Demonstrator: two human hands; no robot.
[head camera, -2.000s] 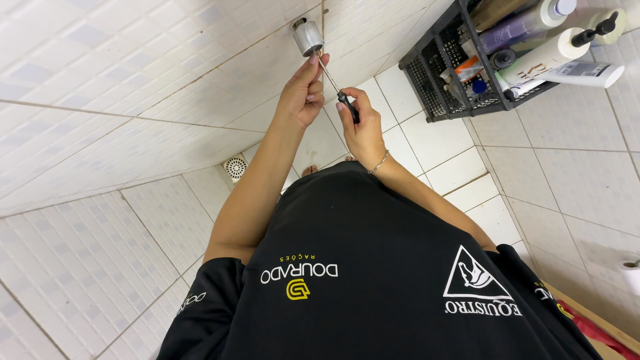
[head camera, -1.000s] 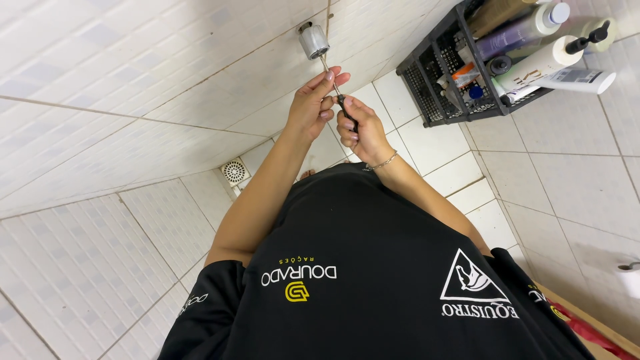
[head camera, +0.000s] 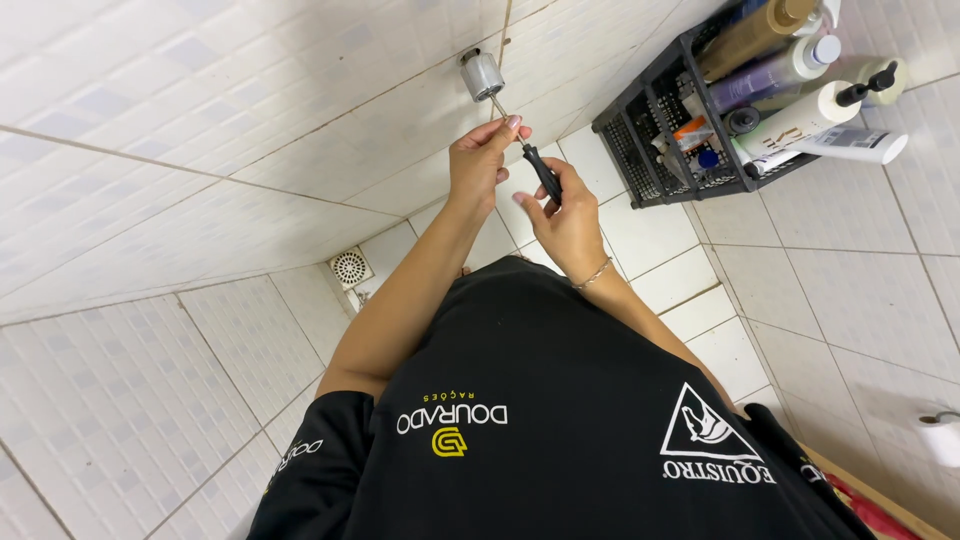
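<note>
A screwdriver with a black handle (head camera: 543, 174) reaches up to a round chrome fitting (head camera: 482, 76) on the tiled wall; its tip meets the fitting's open end, though what lies inside cannot be made out. My left hand (head camera: 482, 163) pinches the metal shaft between thumb and fingertips, just below the fitting. Around the handle's lower end are the fingers of my right hand (head camera: 568, 217), with the thumb held off to the side. A thin bracelet (head camera: 594, 272) circles my right wrist.
A black plastic crate (head camera: 660, 135) with several bottles, among them a white pump bottle (head camera: 799, 120), is at the wall on the upper right. A round floor drain (head camera: 350, 268) lies in the corner at the left. A paper roll (head camera: 942, 441) hangs at the far right.
My right thumb, earlier closed on the screwdriver's handle, now stands away from it. The tool remains at the fitting, with my left hand near its shaft throughout.
</note>
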